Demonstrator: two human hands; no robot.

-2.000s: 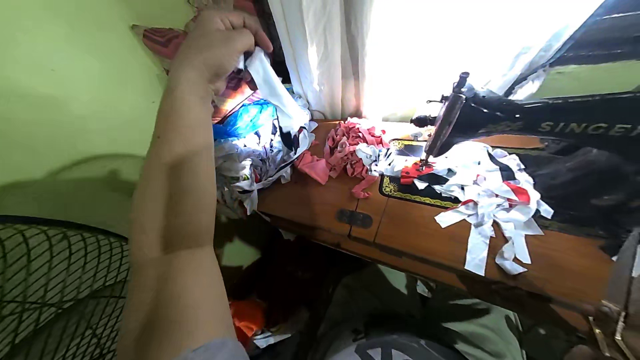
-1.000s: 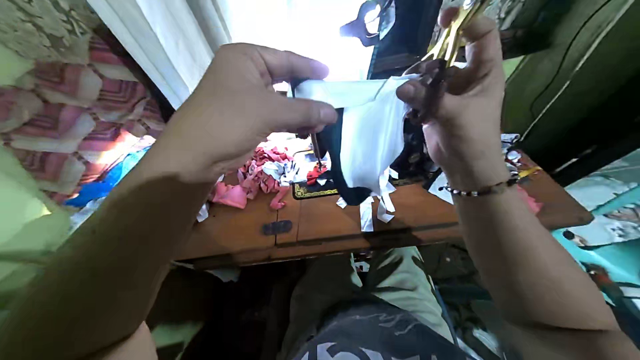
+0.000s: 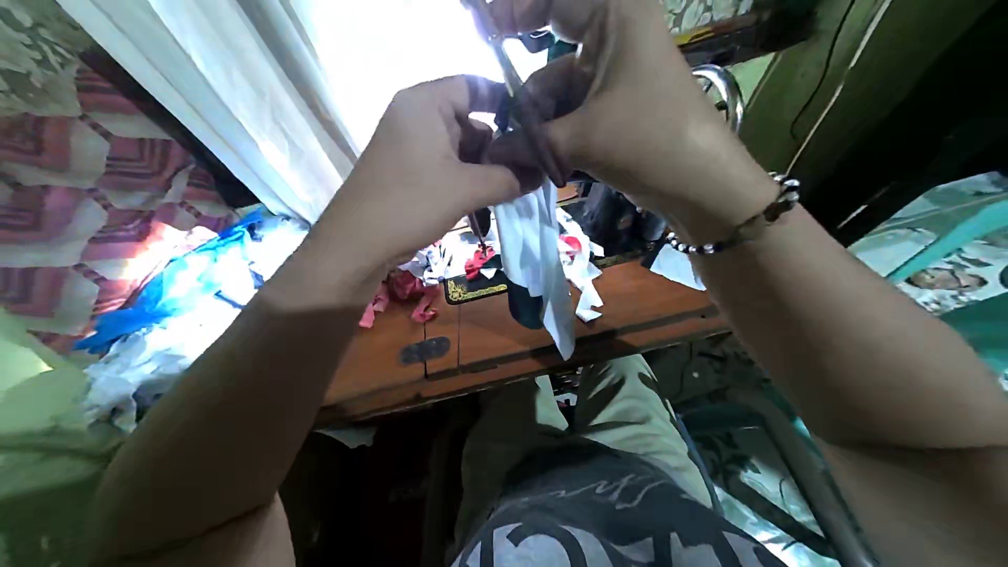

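Observation:
Both hands are raised over a wooden sewing table, close together. My left hand (image 3: pixel 449 157) pinches the top of a hanging piece of white and dark cloth (image 3: pixel 535 252). In my right hand (image 3: pixel 606 102) is a pair of scissors (image 3: pixel 524 110), held against the cloth at my left fingertips; whether its blades are apart cannot be told. Behind and below the cloth lie white cloth strips (image 3: pixel 581 276) and a red scrap (image 3: pixel 478 262) by the sewing machine's needle area. The machine itself is mostly hidden behind my hands, with its shiny handwheel (image 3: pixel 720 94) showing at the right.
Pink-red cloth scraps (image 3: pixel 405 295) lie left on the wooden table (image 3: pixel 504 358), near a metal hinge plate (image 3: pixel 425 350). A heap of white cloth and blue plastic (image 3: pixel 169 291) stands at the left, below a white curtain (image 3: pixel 236 87). A white scrap (image 3: pixel 677 266) lies right.
Two seconds ago my left hand was at the heap on the left; a second ago it held the cloth before me. Since then my hands have come together, and the cloth hangs narrower.

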